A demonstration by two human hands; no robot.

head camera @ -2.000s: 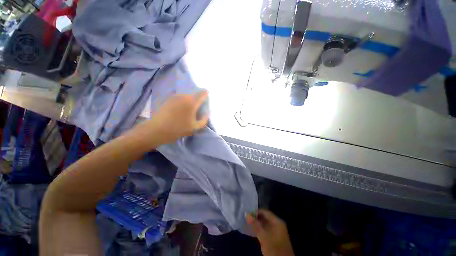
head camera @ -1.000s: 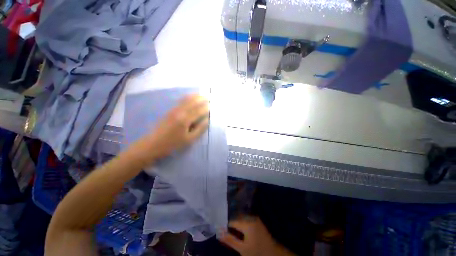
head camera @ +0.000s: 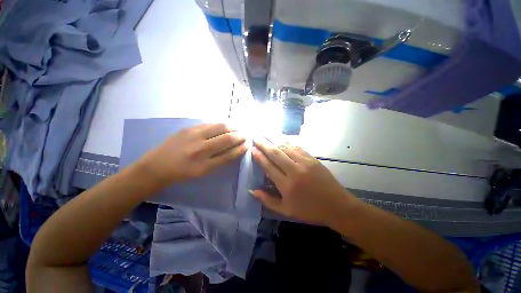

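Note:
A blue-grey garment panel (head camera: 183,189) lies flat on the table, its right edge in front of the needle area of the white sewing machine (head camera: 365,68). A folded band runs along that edge. The panel's lower part hangs over the table's front edge. My left hand (head camera: 197,150) presses flat on the panel, fingertips near the glare. My right hand (head camera: 300,180) rests on the right edge of the band, fingertips close to my left fingertips, thumb apart. The needle and presser foot are hidden in the white glare. A grey cylindrical part (head camera: 293,114) is just right of it.
A rumpled pile of blue-grey cloth (head camera: 51,74) is at the left of the table. A purple cloth strip (head camera: 457,68) hangs over the machine head. Small black object (head camera: 504,189) at the table's right end. Blue baskets (head camera: 123,266) are below. Ruler tape (head camera: 400,210) runs along the front edge.
The panel has gone from bunched to flat, with its edge at the needle area. My right hand has moved up from the hanging end to the band beside my left hand. The view is closer.

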